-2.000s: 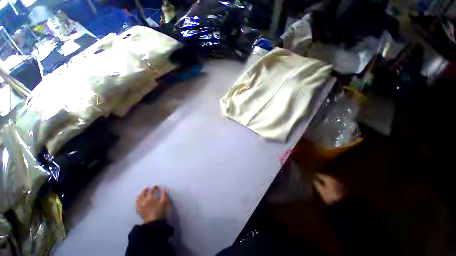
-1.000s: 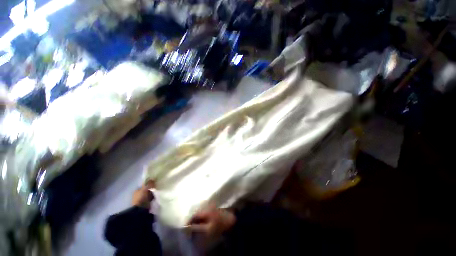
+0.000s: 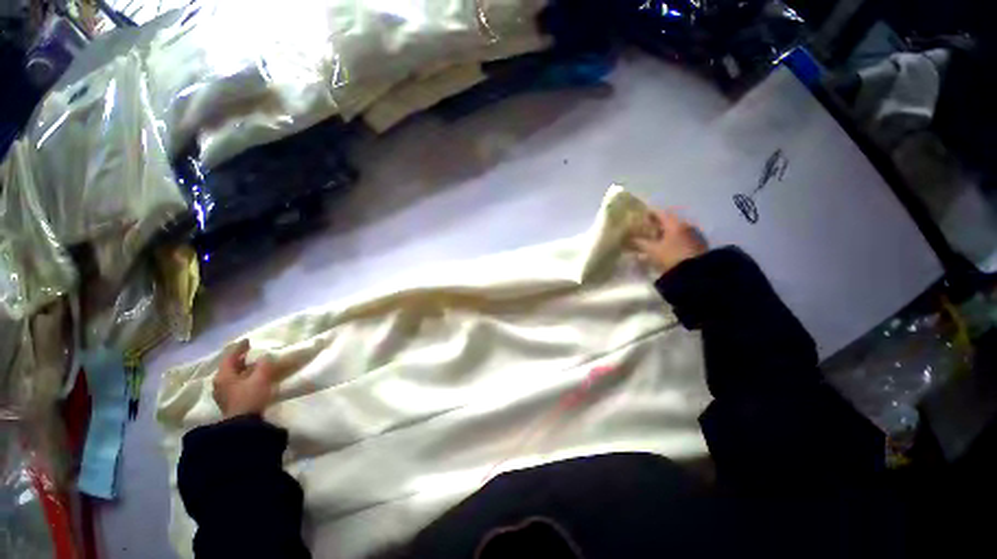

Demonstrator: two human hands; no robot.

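Note:
A cream dress (image 3: 437, 349) lies spread lengthwise across the table in front of me, wrinkled, with long seams. My left hand (image 3: 243, 382) is on its upper edge near the left end, fingers bent onto the cloth. My right hand (image 3: 669, 240) grips the raised, folded corner at the upper right; the fingertips are partly hidden by cloth. A blurred pink-red strip (image 3: 585, 390) shows on the dress's middle right. The dress's near edge is partly hidden by my dark clothing and sleeves.
Small dark scissors (image 3: 762, 188) lie at the table's right. Shiny bagged cream garments (image 3: 262, 82) line the far left edge, with dark bagged garments (image 3: 273, 175) beneath. A light-blue strip (image 3: 104, 420) and red-edged bags (image 3: 53, 502) are at left. Clear plastic (image 3: 896, 360) is at right.
The dress has been drawn from the table's far right toward me and now lies crosswise. My right hand has moved to its upper right corner, my left to its left end.

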